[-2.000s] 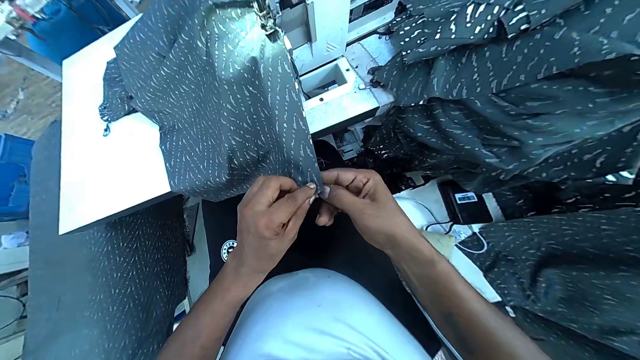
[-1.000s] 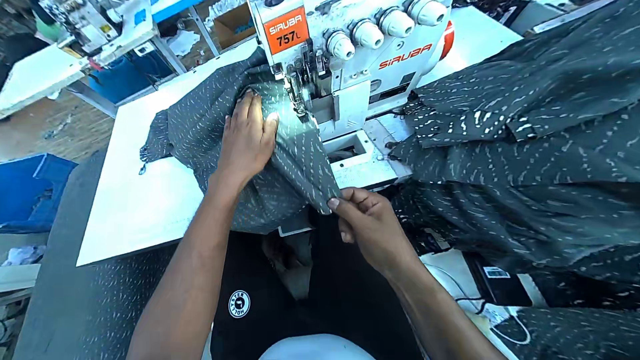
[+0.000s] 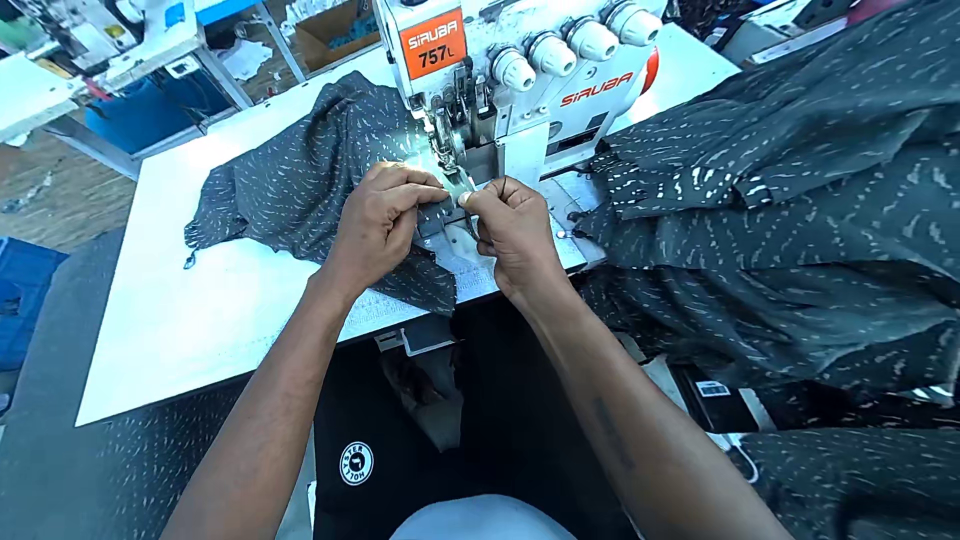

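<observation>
A Siruba overlock sewing machine stands at the top centre, its needle area lit. Dark patterned fabric lies on the white table left of the needle, and one corner hangs at the front edge. My left hand pinches the fabric's edge just in front of the presser foot. Close beside it, to the right, my right hand has thumb and forefinger together on the edge by the foot; the fingertips hide what exactly lies between them.
A large heap of the same dark fabric fills the right side. The white table extends left and forward. A blue crate is at the far left, and another machine table stands at the upper left.
My right hand has moved up from the fabric's lower corner to the presser foot. My left hand has come off the top of the fabric, toward the right hand. The corner now hangs free.
</observation>
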